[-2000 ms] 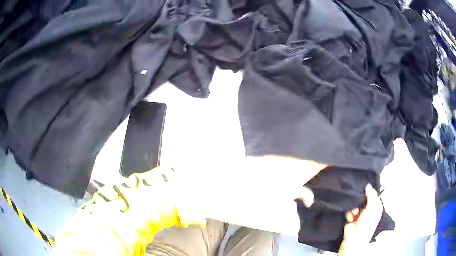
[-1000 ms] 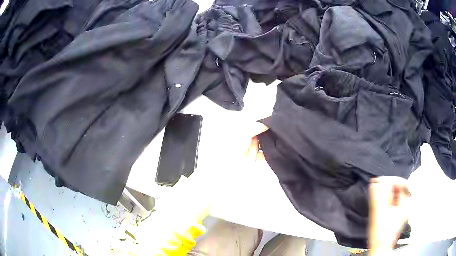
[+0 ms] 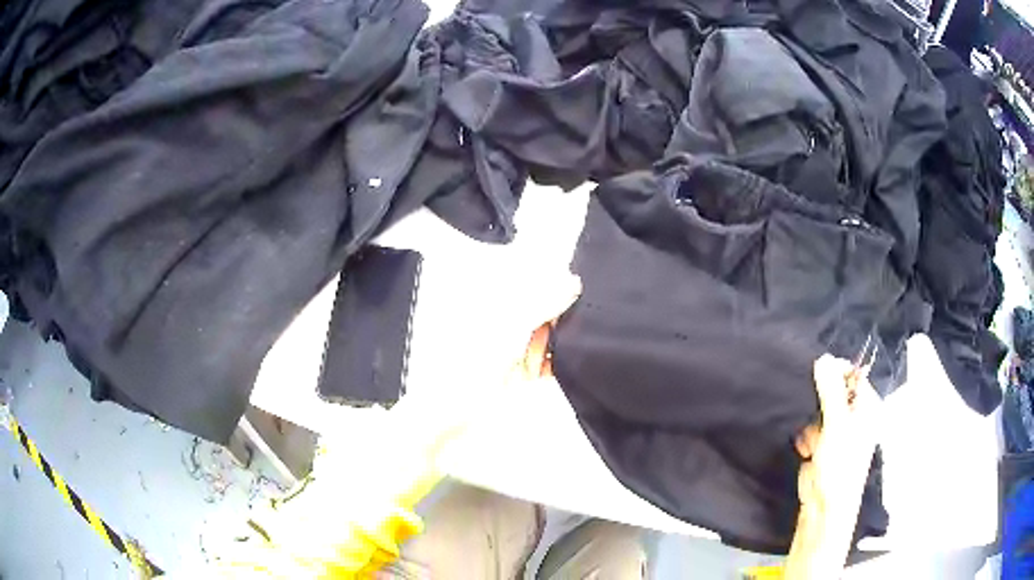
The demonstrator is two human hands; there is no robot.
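A pair of black shorts (image 3: 692, 340) lies on the white tabletop, its gathered waistband away from me and its legs towards me. My left hand (image 3: 547, 340), washed out by glare, holds the left edge of the shorts between its fingers. My right hand (image 3: 830, 414) rests over the lower right part of the shorts. Thin metal blades of thread snips (image 3: 869, 354) stick up from its fingers; the rest of the snips is hidden in the hand.
Dark garments are heaped at the left (image 3: 215, 215) and behind and right of the shorts (image 3: 918, 170). A black smartphone (image 3: 371, 326) lies left of the work. Yellow-black tape (image 3: 68, 489) and thread scraps are on the grey floor at lower left.
The shorts, folded up at their lower part two seconds ago, now lie opened out. My left hand has gone to their left edge. My right hand has moved a little up from the lower edge.
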